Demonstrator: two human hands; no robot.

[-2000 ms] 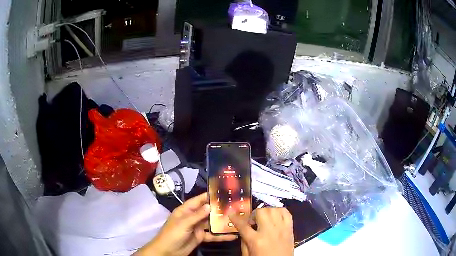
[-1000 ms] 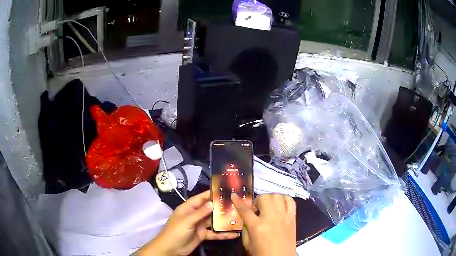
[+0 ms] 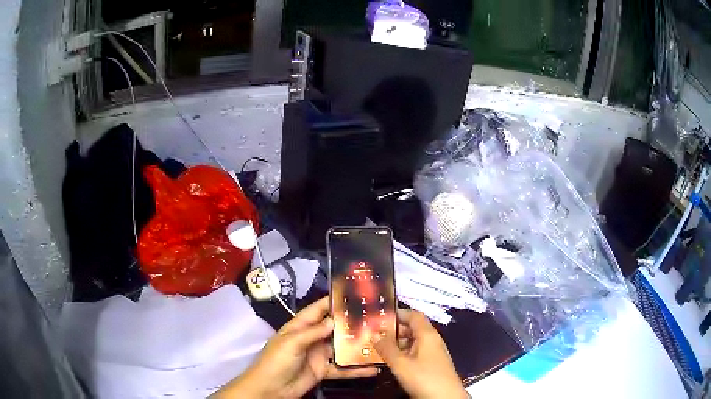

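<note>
A smartphone (image 3: pixel 362 296) stands upright in front of me, its screen lit reddish-orange with a number keypad. My left hand (image 3: pixel 300 351) holds the phone at its left edge and from below. My right hand (image 3: pixel 419 352) is at the phone's lower right, its thumb over the lower part of the screen and its fingers curled by the right edge. The fingers behind the phone are hidden.
A red plastic bag (image 3: pixel 195 234) and white cloth (image 3: pixel 156 343) lie at left. Black speakers (image 3: pixel 331 171) stand behind the phone. White cut pieces (image 3: pixel 436 284) and a clear plastic bag (image 3: pixel 538 226) lie at right. Blue tape (image 3: pixel 550 354) is on the white table's edge.
The right thumb has moved from the middle of the keypad to the lower screen, and the right fingers now sit closer around the phone's right edge. The left hand keeps its hold.
</note>
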